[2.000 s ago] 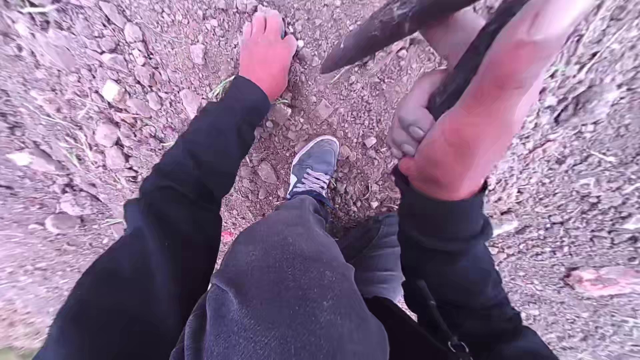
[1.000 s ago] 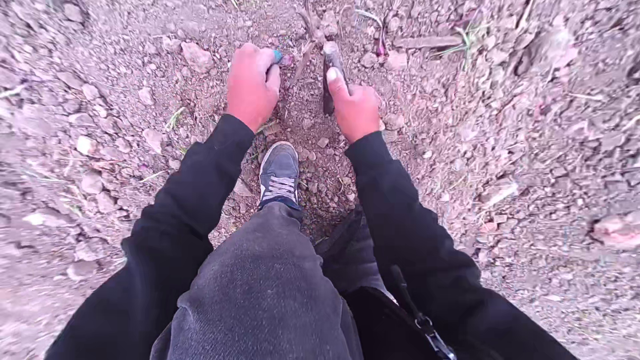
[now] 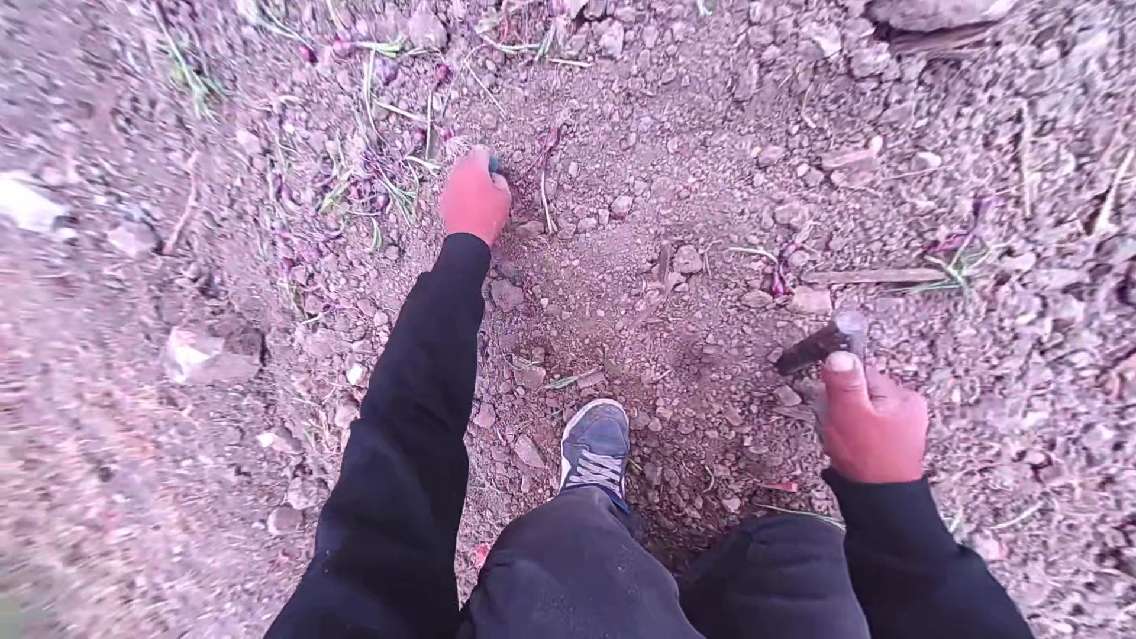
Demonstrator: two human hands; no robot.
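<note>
Reaching out over the soil, my left hand (image 3: 476, 200) is closed, with a small teal thing (image 3: 494, 165) at its thumb side; its fingertips are partly hidden. Just left of it lie small red onions with green tops (image 3: 382, 182). One thin purple-and-green plant (image 3: 548, 173) lies to its right. At the lower right, my right hand (image 3: 874, 422) grips a short-handled digging tool (image 3: 812, 346), thumb on top. The tool's dark part points left, close to the ground; most of its handle is hidden in the fist.
My blue shoe (image 3: 596, 444) stands on loose stony soil between the arms. A flat stick (image 3: 874, 276) and another onion plant (image 3: 778, 271) lie above the right hand. Larger stones lie at the left (image 3: 211, 355) and top right (image 3: 941, 12).
The tool, raised high at the upper right two seconds ago, is now low. The hands, close together one second ago, are far apart, the right one further right. The view has shifted forward.
</note>
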